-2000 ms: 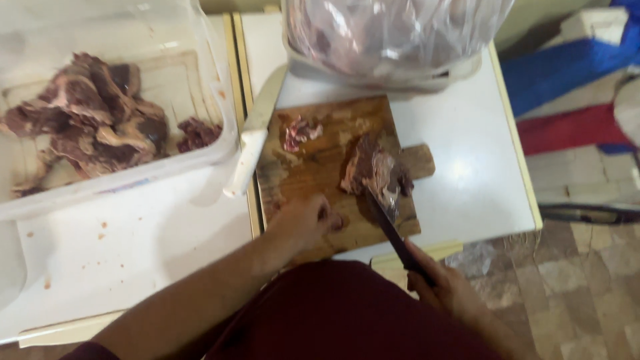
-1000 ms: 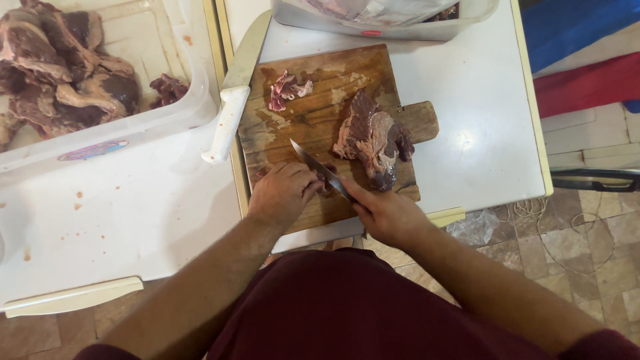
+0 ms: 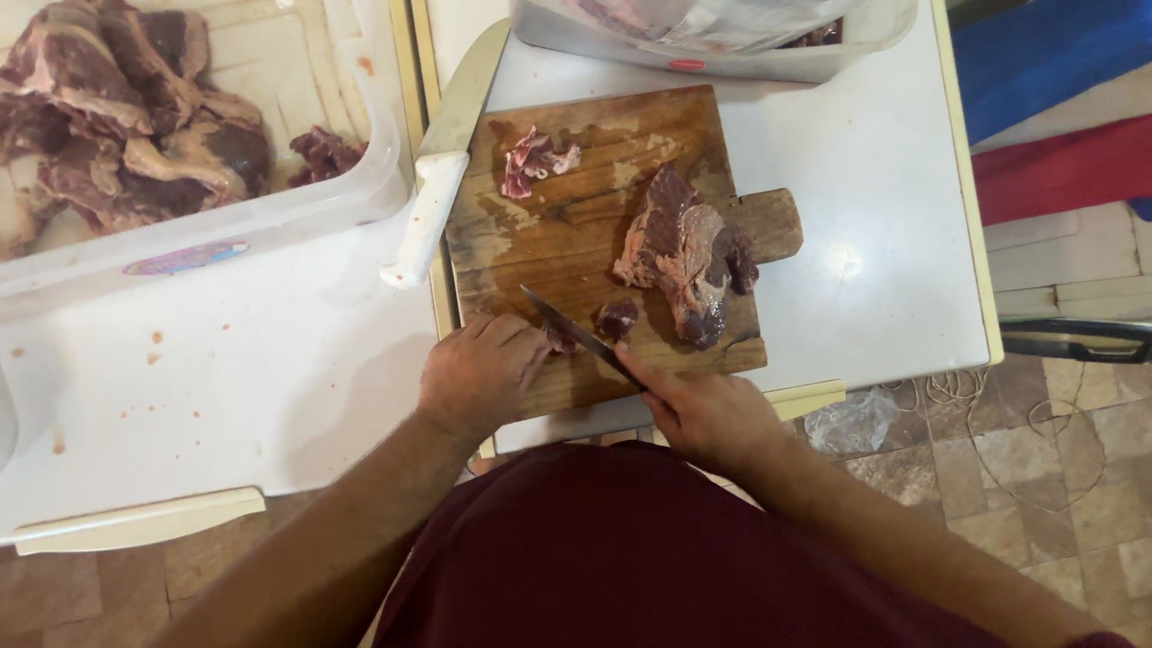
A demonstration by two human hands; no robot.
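My right hand grips a dark-bladed knife, its tip pointing up and left over the wooden cutting board. Under the fingertips of my left hand, at the board's lower left, a small piece of meat is pinned, partly hidden by fingers and blade. Just right of the blade lies a small meat chunk. A larger cut of meat rests near the board's handle. Pale and red trimmings lie at the board's upper left.
A large knife with a white handle lies along the board's left edge. Meat pieces fill part of a plastic tub at left. Behind the board stands another plastic container with a clear bag. Plastic film and cord lie on the floor.
The knife in my right hand has moved left, away from the large cut, to beside my left hand. A separate small chunk now shows right of the blade. The view has shifted.
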